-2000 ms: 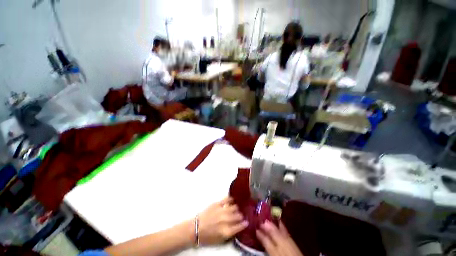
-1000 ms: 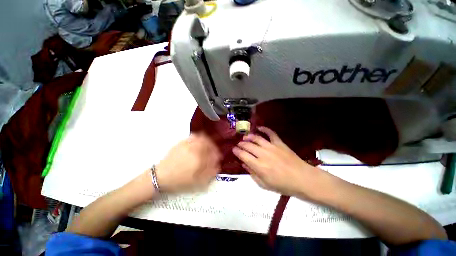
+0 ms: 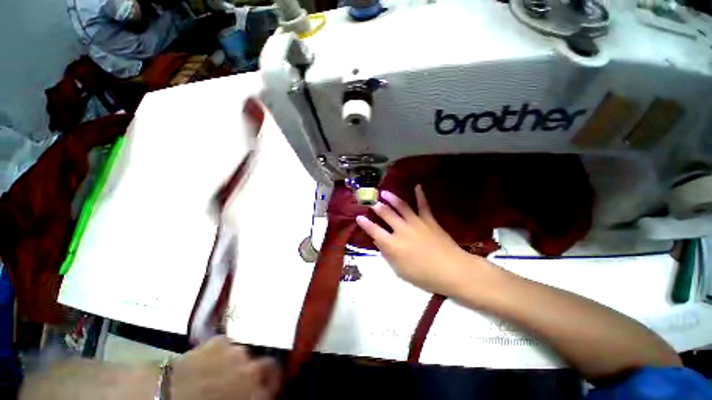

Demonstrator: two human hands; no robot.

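Observation:
The rust-brown garment panel [image 3: 500,187] lies under the machine arm and reaches the presser foot area [image 3: 363,183]. My right hand [image 3: 425,246] rests on the cloth just right of the foot, fingers spread. A brown band [image 3: 316,301] runs from the foot over the table's front edge. My left hand [image 3: 222,371], blurred at the lower left, is closed at the lower end of a white-backed brown strip [image 3: 222,262]. That strip stretches along the table left of the machine head. A thin brown strip [image 3: 425,328] hangs over the front edge below my right wrist.
The white "brother" machine head [image 3: 468,86] stands at the back and right. A green strip [image 3: 94,207] and piled brown cloth [image 3: 39,219] lie at the left. A green-handled tool [image 3: 685,272] lies at the right. Part of a person [image 3: 125,35] shows at upper left.
My left hand has moved from beside the foot to the lower left. The strip behind the head now stretches forward to it. The brown band now hangs forward. My right hand stays near the foot.

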